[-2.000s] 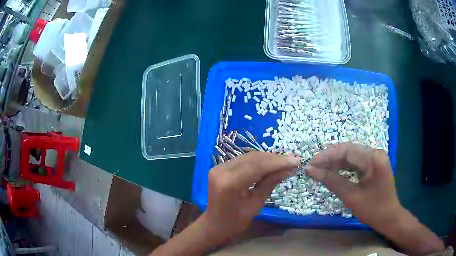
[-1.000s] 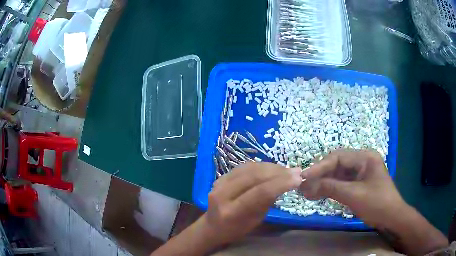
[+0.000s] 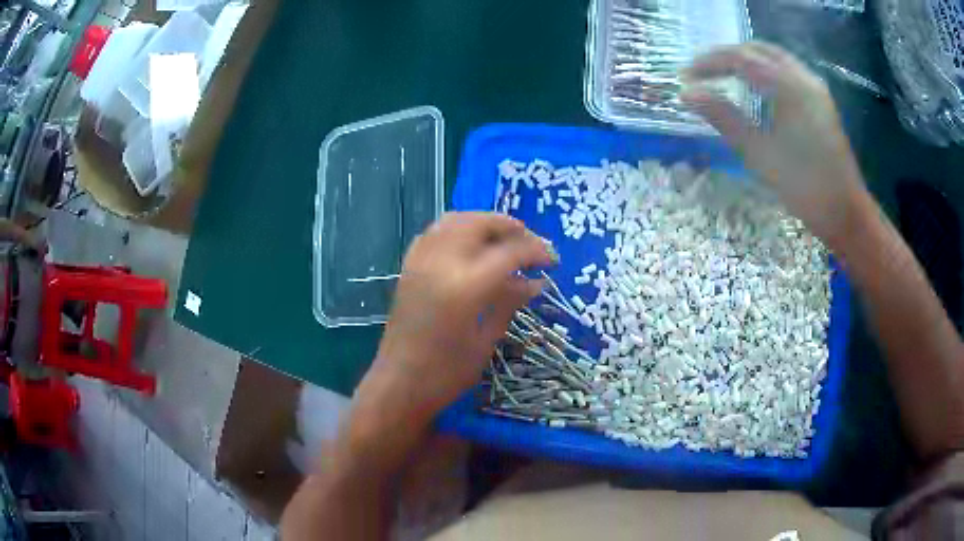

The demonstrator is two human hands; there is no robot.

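A blue tray (image 3: pixel 476 159) holds a heap of short white plastic pieces (image 3: pixel 708 317) in its middle and right, and a loose pile of slim metal rods (image 3: pixel 534 370) at its left. My left hand (image 3: pixel 465 285) is over the tray's left edge, its fingertips just above the rods. My right hand (image 3: pixel 782 137) is blurred, with its thumb and fingers over the right part of the clear box (image 3: pixel 594 74), which holds rods in rows (image 3: pixel 645 48). I cannot tell whether either hand holds anything.
A clear lid (image 3: pixel 365 222) lies left of the tray. Plastic bags (image 3: pixel 925 74) are at the far right, with a dark object (image 3: pixel 928 227) below them. Frosted boxes (image 3: pixel 122 95) stand far left, above red stools (image 3: pixel 100 322).
My hands met over the tray's lower middle and are now apart. My right hand has moved up to the clear box; my left has moved up and left, near the rods. The view has shifted slightly.
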